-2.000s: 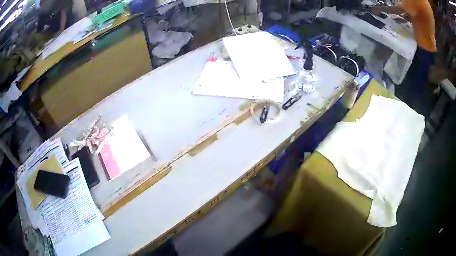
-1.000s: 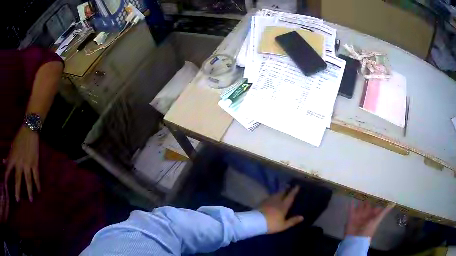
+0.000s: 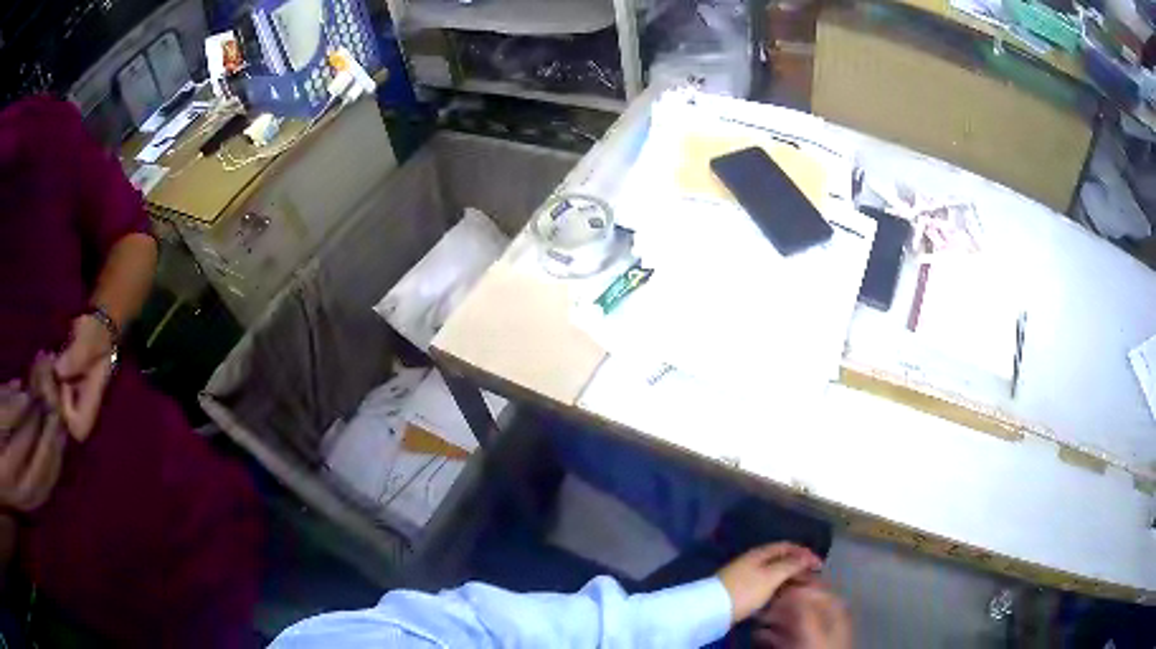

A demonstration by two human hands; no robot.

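My left hand (image 3: pixel 763 578), in a light blue sleeve, is below the table's near edge. My right hand (image 3: pixel 809 616) is blurred, close against it at the bottom edge of the picture. No held item shows, but the fingers overlap. On the white table (image 3: pixel 723 418), a smartphone (image 3: pixel 771 200) lies on a tan card (image 3: pixel 697 167) over white papers (image 3: pixel 761 298) washed out by glare. A second dark phone or wallet (image 3: pixel 884 260) lies beside them, near a pale notepad (image 3: pixel 970 332), a pen (image 3: pixel 1019 355) and pinkish crumpled strips (image 3: pixel 944 226).
A clear tape roll (image 3: pixel 573 235) and small green-white item (image 3: pixel 624 288) are at the table's left corner. A grey cloth-lined bin (image 3: pixel 304 323) with white pieces stands left of the table. A person in maroon (image 3: pixel 140 482) is at far left, hands together. Another desk (image 3: pixel 190 193) stands behind.
My hands, apart before, are now together. The view has shifted slightly, and the papers look brighter. The other person's hand has lifted from the lap and both their hands now show together.
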